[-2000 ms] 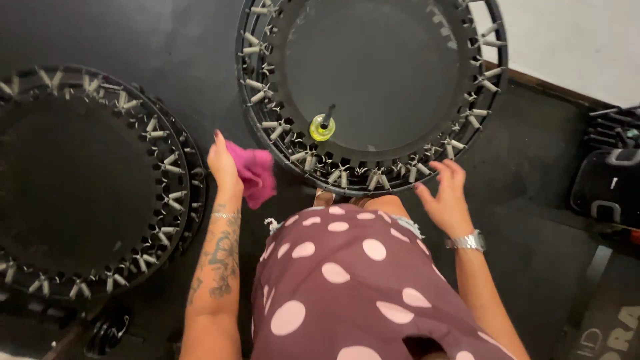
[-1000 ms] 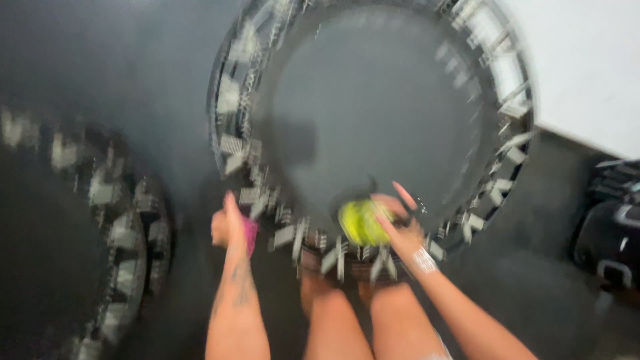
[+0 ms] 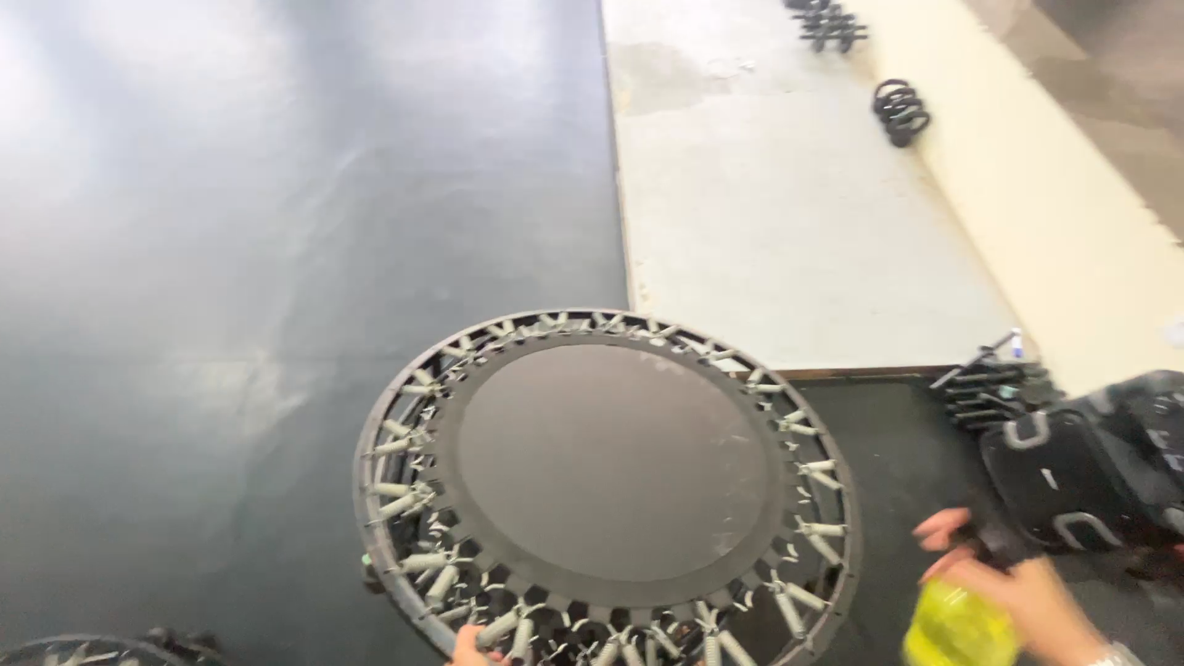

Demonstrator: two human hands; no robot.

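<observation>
A round mini trampoline (image 3: 610, 462) with a dark mat and metal springs fills the lower middle. Only the fingers of my left hand (image 3: 474, 646) show, at the near left part of its spring ring; the rest of that hand lies below the view, and the pink cloth cannot be seen. To the right of the trampoline, my right hand (image 3: 994, 578) is wrapped around the dark top of a bottle with yellow-green liquid (image 3: 957, 629). Motion blurs the hand and bottle.
Part of another trampoline (image 3: 92, 652) shows at the bottom left. On the right are black step platforms (image 3: 1054, 472), a pile of dark bars (image 3: 994, 393) and a cream low wall (image 3: 999, 185). Dark weights (image 3: 899, 113) lie beside that wall.
The bottle stood on the trampoline mat two seconds ago; my right hand took hold of it and has carried it right, off the mat. The view has tilted up.
</observation>
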